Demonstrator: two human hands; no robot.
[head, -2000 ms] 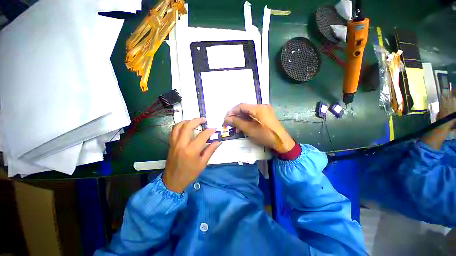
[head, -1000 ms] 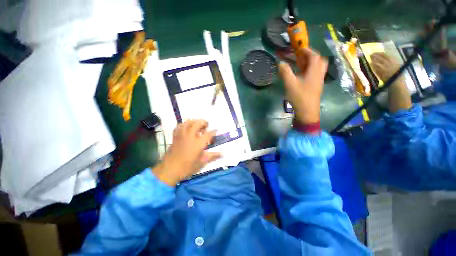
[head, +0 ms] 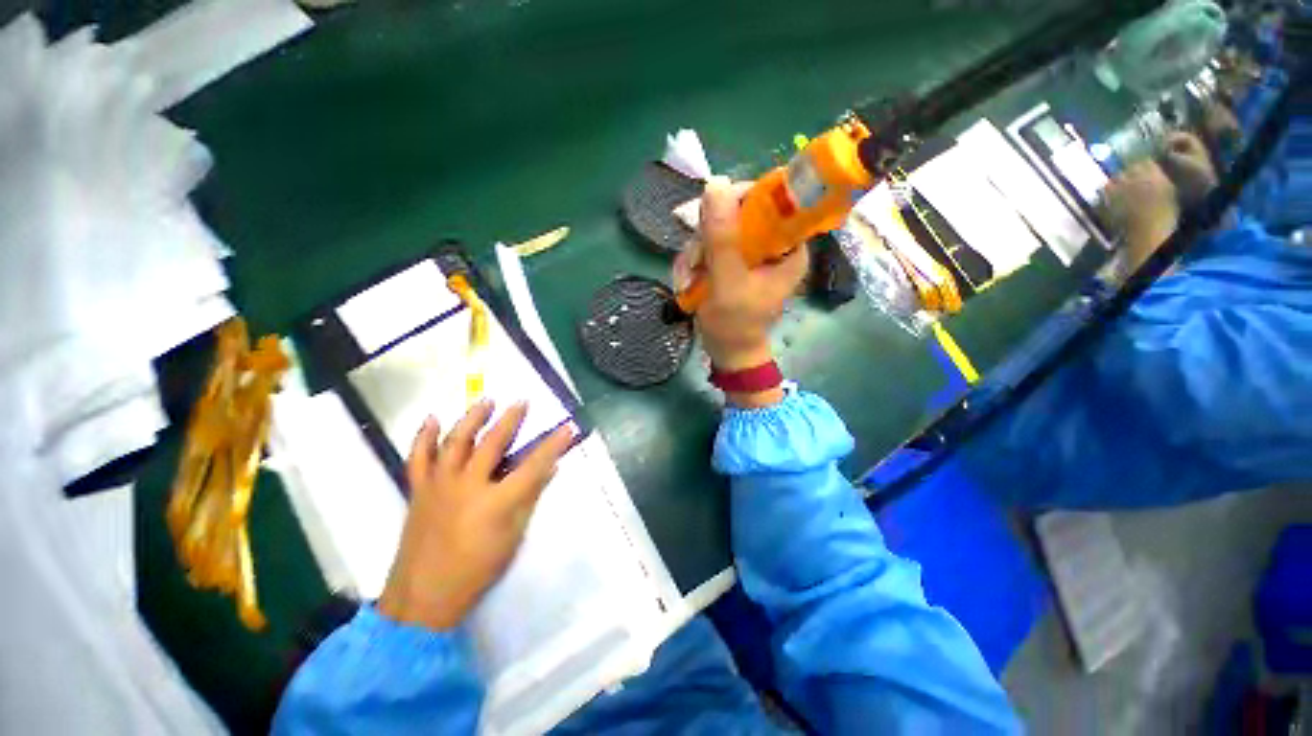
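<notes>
The black-bordered tablet unit (head: 446,357) lies tilted on the white work pad (head: 561,575), with a thin orange-yellow flex cable (head: 475,338) on its pale panel. My left hand (head: 468,511) rests on the unit's near end, fingers spread, holding nothing visible. My right hand (head: 741,281) is closed around the orange electric screwdriver (head: 806,194). The driver is tilted, its tip at the right rim of the near round dark screw dish (head: 633,334). Whether a screw is on the tip cannot be told.
A second dark dish (head: 659,204) with white tissue stands behind. An orange flex cable bundle (head: 223,460) and white foam sheets (head: 87,288) lie left. A plastic bag of parts (head: 899,266) lies right. A black cord crosses the right side, near another person's hands (head: 1144,201).
My right hand has left the unit, taken hold of the screwdriver and brought its tip to the near dish. My left hand stays at the unit. The camera view has turned.
</notes>
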